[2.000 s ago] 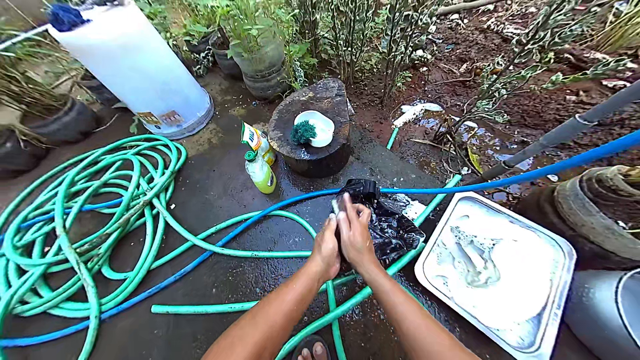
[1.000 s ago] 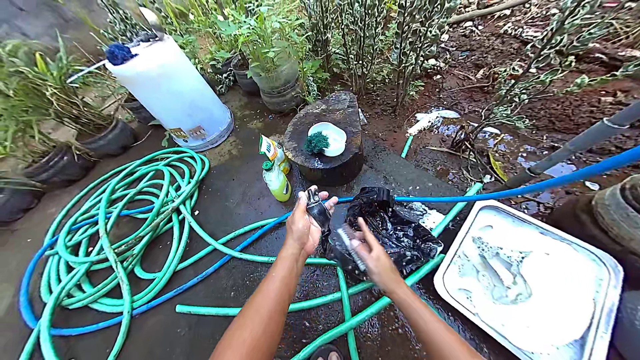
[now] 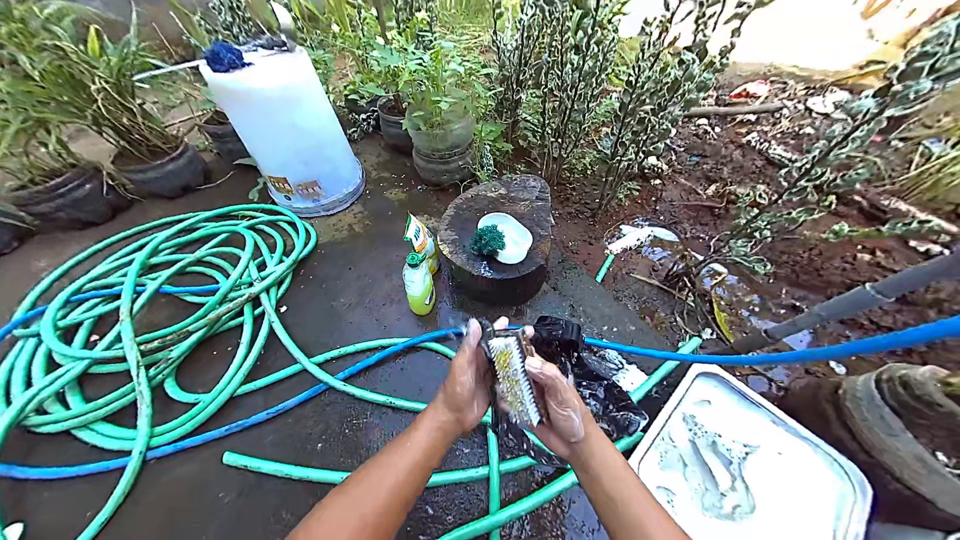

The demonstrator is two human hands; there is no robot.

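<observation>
My left hand (image 3: 466, 379) and my right hand (image 3: 556, 401) hold a scrub brush (image 3: 514, 379) between them, its pale bristles turned up. My left hand also seems to hold a dark item behind the brush, partly hidden. Foam coats the fingers. Just beyond and to the right lies a wet black item (image 3: 611, 405), perhaps a bag, with a black buckle-like part (image 3: 559, 335). Right of my hands stands a white rectangular basin (image 3: 814, 457) of sudsy water. A green scouring pad (image 3: 488, 239) rests on a white dish (image 3: 516, 238) atop a tree stump (image 3: 480, 196).
A green hose (image 3: 135, 337) lies coiled at left, and lengths of it pass under my hands. A blue hose (image 3: 750, 358) crosses the ground. Bottles of yellow-green liquid (image 3: 418, 285) stand beside the stump. A translucent white container (image 3: 281, 120) and potted plants (image 3: 442, 135) stand behind.
My hands were apart one second ago, the left one on a dark object and the right over the black item; now they are together around the brush.
</observation>
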